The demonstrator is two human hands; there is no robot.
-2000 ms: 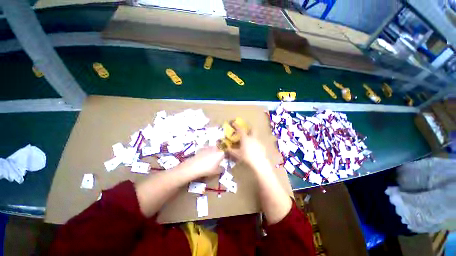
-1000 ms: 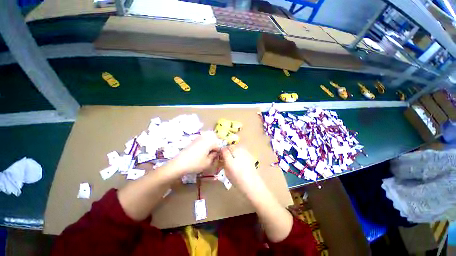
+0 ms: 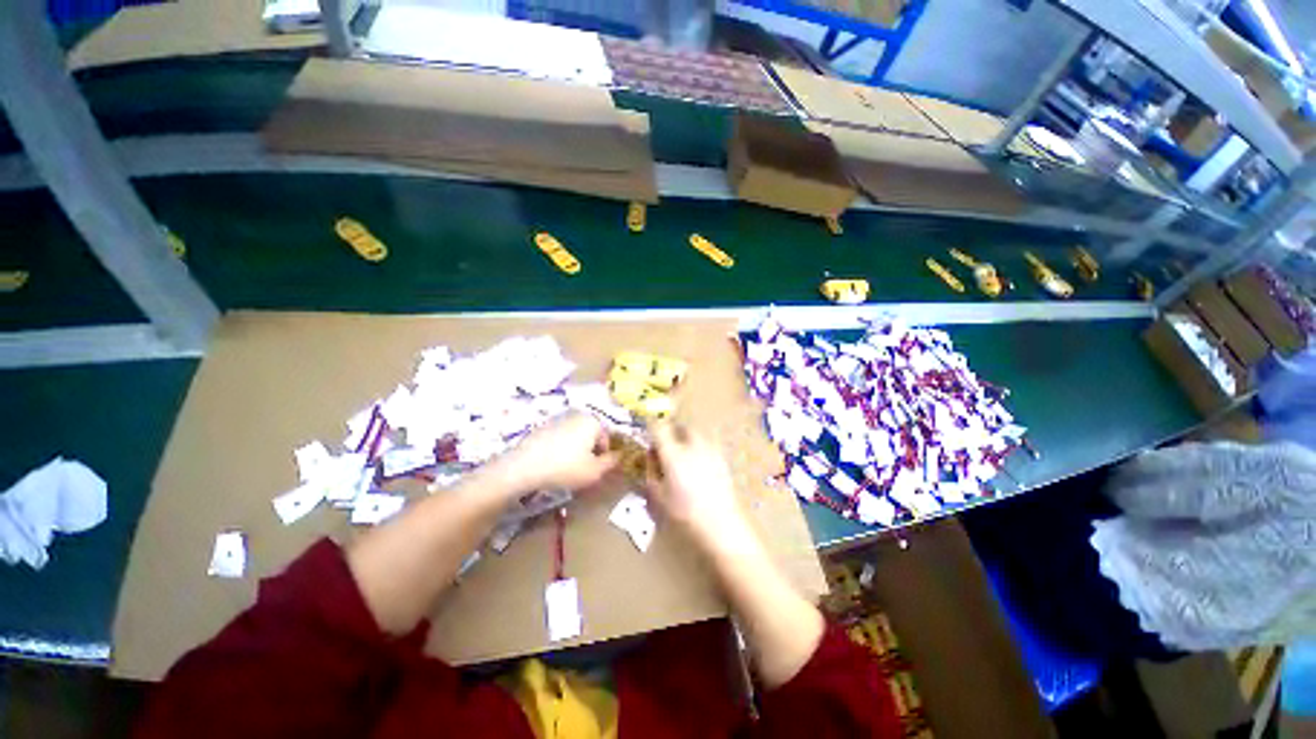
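My left hand point(image 3: 575, 451) and my right hand point(image 3: 687, 469) meet over the cardboard sheet point(image 3: 303, 578). Between their fingertips they hold a small yellow housing point(image 3: 632, 458), blurred and partly hidden by the fingers. Several yellow housings point(image 3: 645, 378) sit in a cluster just beyond the hands. A loose pile of white pieces with dark red leads point(image 3: 491, 390) lies left of them. A single white piece point(image 3: 563, 609) with its red lead lies near the front edge, and another white piece point(image 3: 632, 520) lies below the hands.
A supply heap of white pieces point(image 3: 880, 412) lies right of the cardboard. Flat yellow pieces point(image 3: 557, 253) and bulkier yellow units point(image 3: 987, 277) are spaced along the green belt point(image 3: 462, 260). A crumpled white cloth point(image 3: 58, 508) is at left. An open carton point(image 3: 938, 606) stands below right, beside a coworker's pale sleeve point(image 3: 1205, 541).
A yellow housing now shows between both hands. The flat yellow pieces on the belt appear farther right in the picture at left and centre. The view has shifted slightly.
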